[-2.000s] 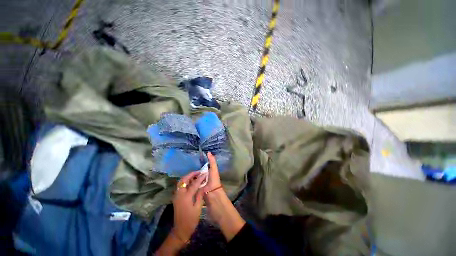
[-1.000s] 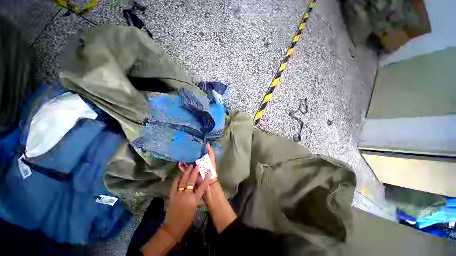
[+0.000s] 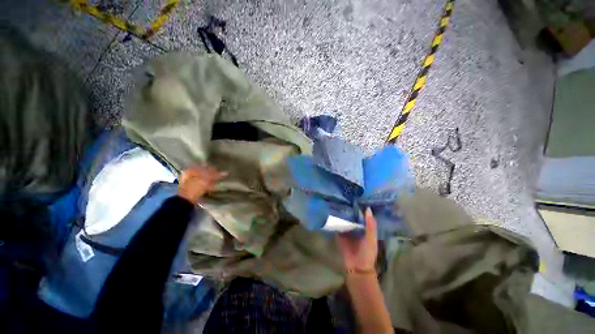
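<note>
My right hand point(image 3: 361, 246) holds a bundle of cut denim pieces point(image 3: 385, 179) at its near edge, over the olive woven sacks. The bundle is fanned out, and a white label point(image 3: 342, 224) lies on it by my thumb. My left hand point(image 3: 197, 182) is apart from the bundle, at the left olive sack point(image 3: 176, 94), blurred; whether its fingers grip the fabric cannot be told. The sack lies slumped with a dark opening. Another olive sack point(image 3: 457, 251) lies slumped at the right.
Larger blue denim bundles point(image 3: 137, 209) with a white patch lie at left, beside a dark greenish pile point(image 3: 39, 117). A dark cord point(image 3: 447, 160) and yellow-black tape point(image 3: 417, 81) are on the speckled floor. A pale partition point(image 3: 574, 169) stands at right.
My left hand has left the label and moved left to the sack. My right hand has moved right with the denim bundle. The view has shifted, showing more of the left side.
</note>
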